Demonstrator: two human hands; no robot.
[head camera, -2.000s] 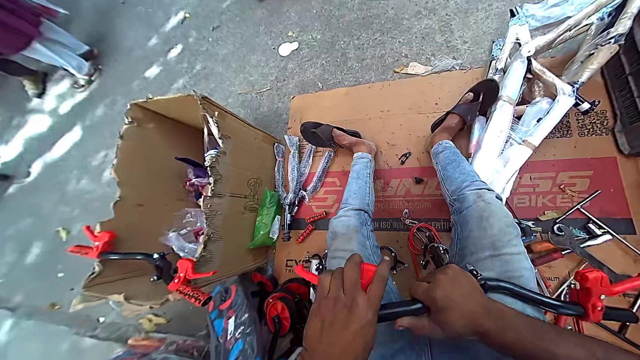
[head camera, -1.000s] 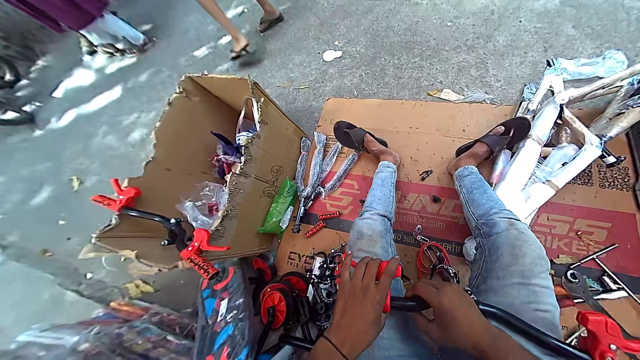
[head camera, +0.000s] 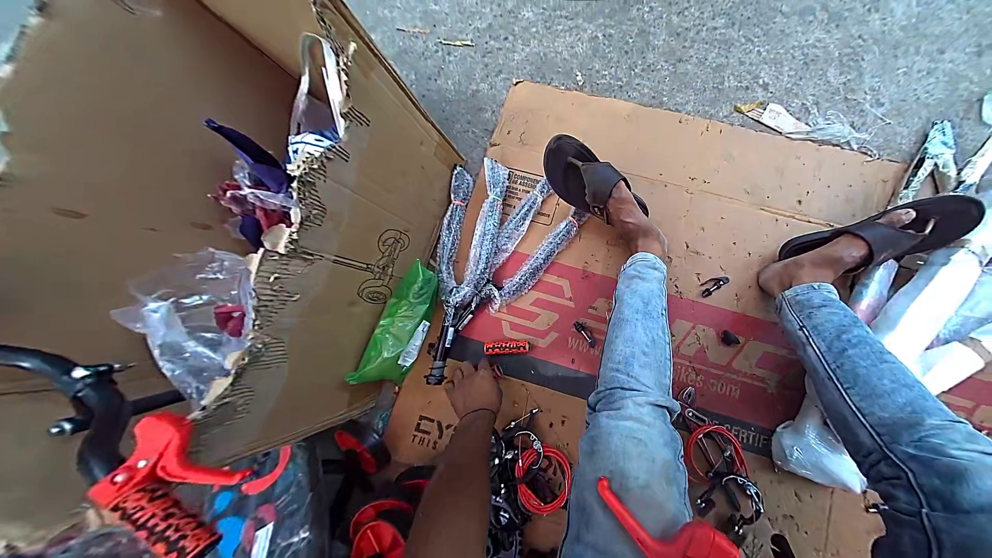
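My left hand (head camera: 474, 390) reaches down to the cardboard sheet, its fingers beside the steerer end of the bubble-wrapped bicycle forks (head camera: 487, 232). One red-and-black handlebar grip (head camera: 507, 347) lies just beyond the fingers; whether the hand holds anything is hidden. My right hand is out of view. A red brake lever (head camera: 670, 535) shows at the bottom edge, over my thigh. At the lower left, a black handlebar (head camera: 101, 411) bears another red brake lever (head camera: 159, 457) and a patterned grip (head camera: 161, 521).
A large torn carton (head camera: 372, 194) stands at left with plastic bags inside. Near it are a green plastic bag (head camera: 399, 325) and black-and-red wheels (head camera: 377, 531). Red cables (head camera: 542, 480) lie beside my leg, more (head camera: 717, 453) between my legs. Wrapped frame tubes (head camera: 930, 302) lie at right.
My left hand has left the handlebar and reached down beside the forks. Of the two grips seen lying there earlier, one still shows. My right hand has gone out of view. The view has shifted closer.
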